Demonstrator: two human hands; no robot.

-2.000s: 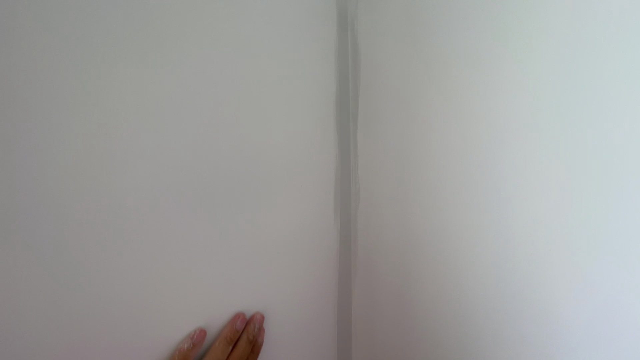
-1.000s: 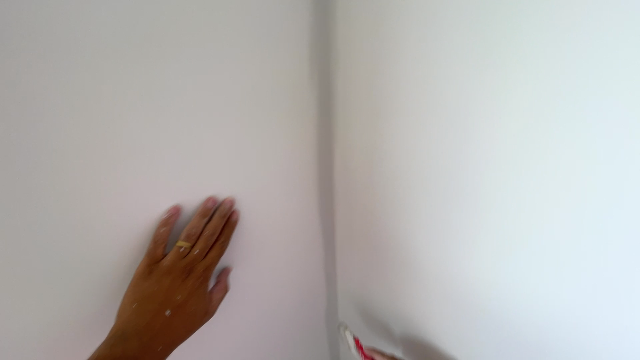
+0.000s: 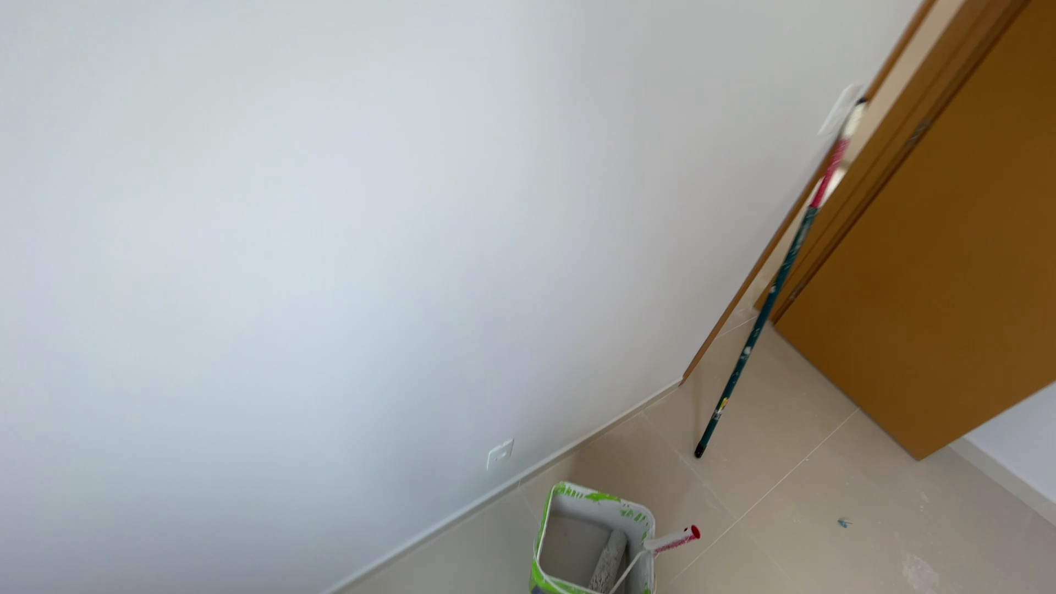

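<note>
Neither of my hands shows in the current head view, so what they hold or touch is hidden. At the bottom, a paint bucket with green and white sides stands on the floor near the wall. A paint roller lies inside it, its white and red handle sticking out over the right rim. Farther right, a dark green extension pole leans up toward the door frame, with a red and white roller handle at its upper end.
A white wall fills the left and middle, with an outlet low on it and a switch plate by the door frame. The brown door stands at right. Beige floor tiles bear a small blue-green scrap.
The view has swung from the wall corner to the bucket, floor and door. My left hand, flat on the wall a second ago, and the red and white tool handle by my right hand have left the view.
</note>
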